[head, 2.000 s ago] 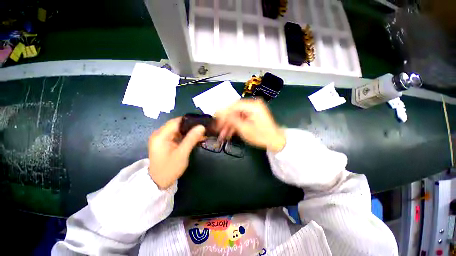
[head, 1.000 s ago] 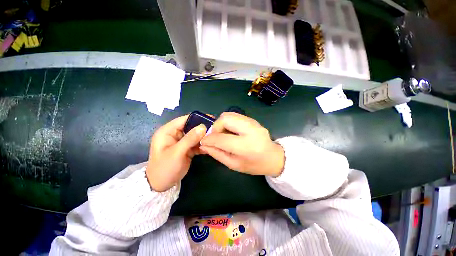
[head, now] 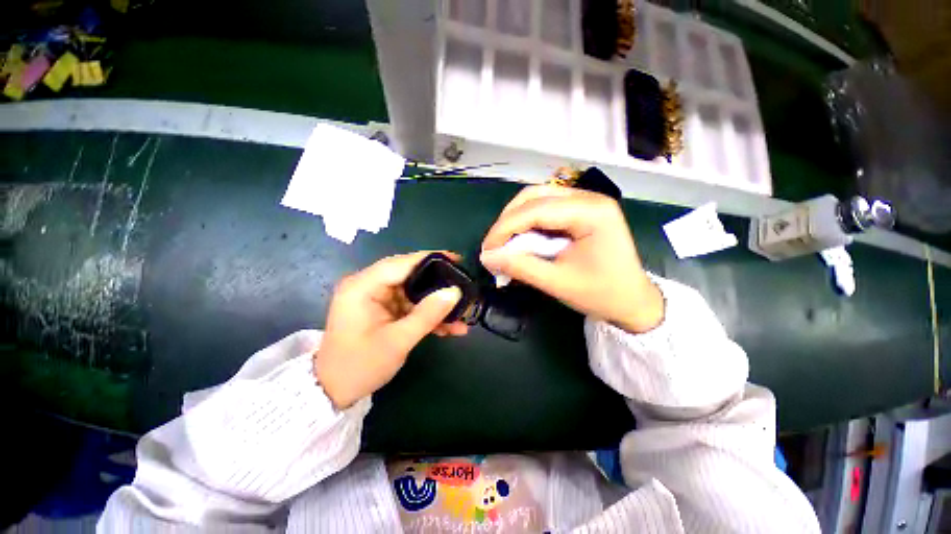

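My left hand (head: 381,323) holds a black rounded-square watch piece (head: 433,280) by its edge, thumb on its near side. Its face looks dark; whether a screen sits in it I cannot tell. My right hand (head: 579,250) is just right of it, closed on a white wipe (head: 540,245), apart from the piece. A black open frame (head: 503,321) lies on the green bench below and between the hands. A display module (head: 596,181) with a gold flex cable shows behind my right hand, partly hidden by it.
A pile of white wipes (head: 342,179) lies at left, with thin dark tweezers (head: 448,170) beside it. Beyond the rail (head: 209,121), a white tray (head: 511,81) holds stacked display modules (head: 644,115). At right are a white sheet (head: 699,232), a bottle (head: 798,229) and a crumpled wipe (head: 839,269).
My right hand has moved right and up, off the watch piece, with the white wipe now plain in its fingers. The watch piece is turned more into view. The whole view has shifted slightly.
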